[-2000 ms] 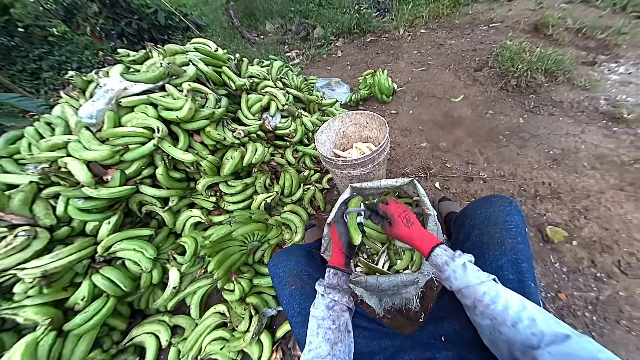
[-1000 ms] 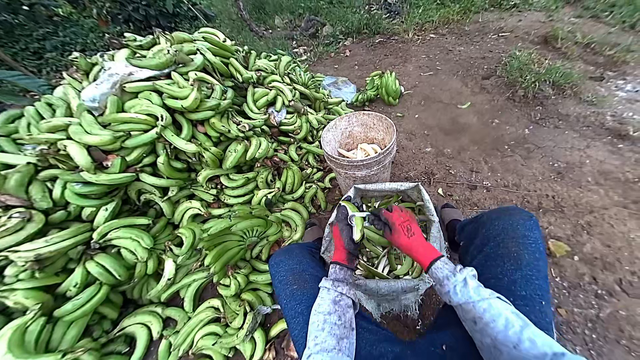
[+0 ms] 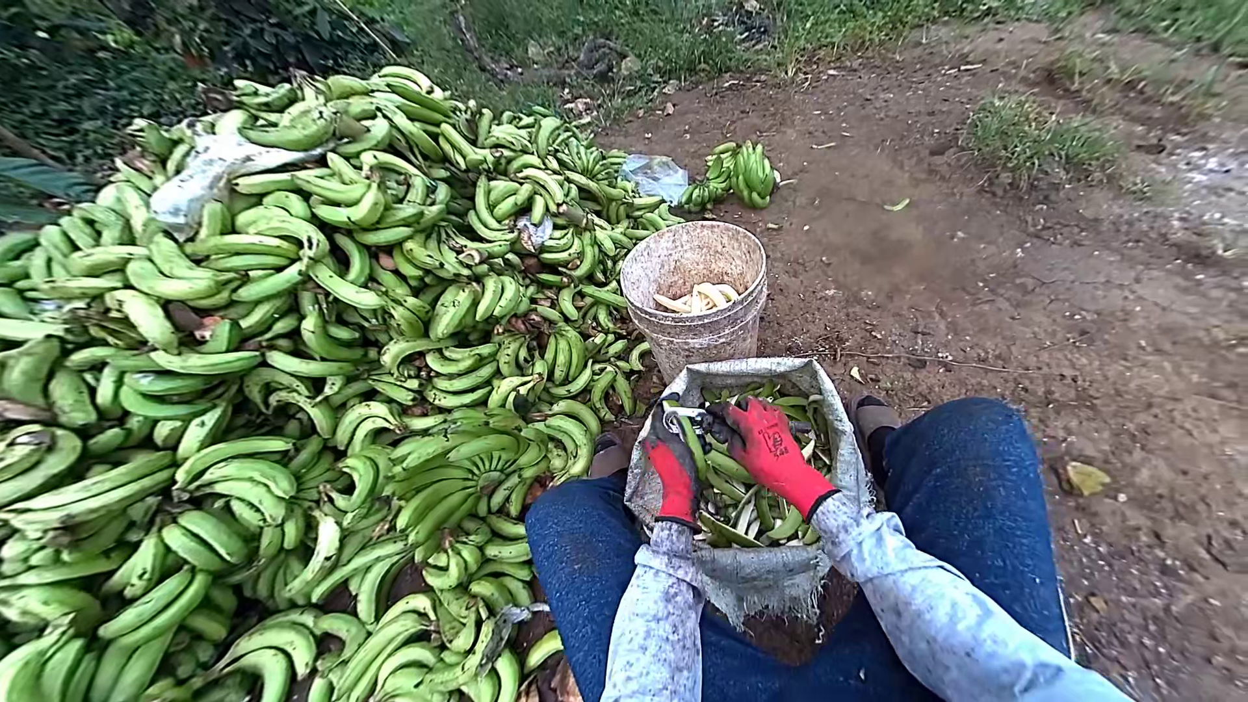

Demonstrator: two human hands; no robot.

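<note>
My left hand [image 3: 673, 468], in a red and black glove, holds a partly peeled green plantain or banana [image 3: 690, 441] over a woven sack [image 3: 721, 575] between my knees. Pale flesh shows near its top. My right hand [image 3: 765, 444], gloved alike, is closed at the fruit's right side; a small tool seems to be in it, mostly hidden by the fingers. Green peels [image 3: 751, 497] fill the open sack. Just beyond the sack stands a dirty whitish bucket [image 3: 697, 336] with peeled pale fruit [image 3: 700, 297] inside.
A large heap of green plantains or bananas [image 3: 341, 390] covers the ground on the left, with a plastic bag [image 3: 219, 175] on top. Behind the bucket lie another clear plastic bag [image 3: 655, 177] and a small green bunch [image 3: 746, 175]. Bare soil [image 3: 926, 263] stretches to the right.
The fruit in my left hand was green in front two seconds ago; pale flesh shows on it now. Both hands have stayed over the sack.
</note>
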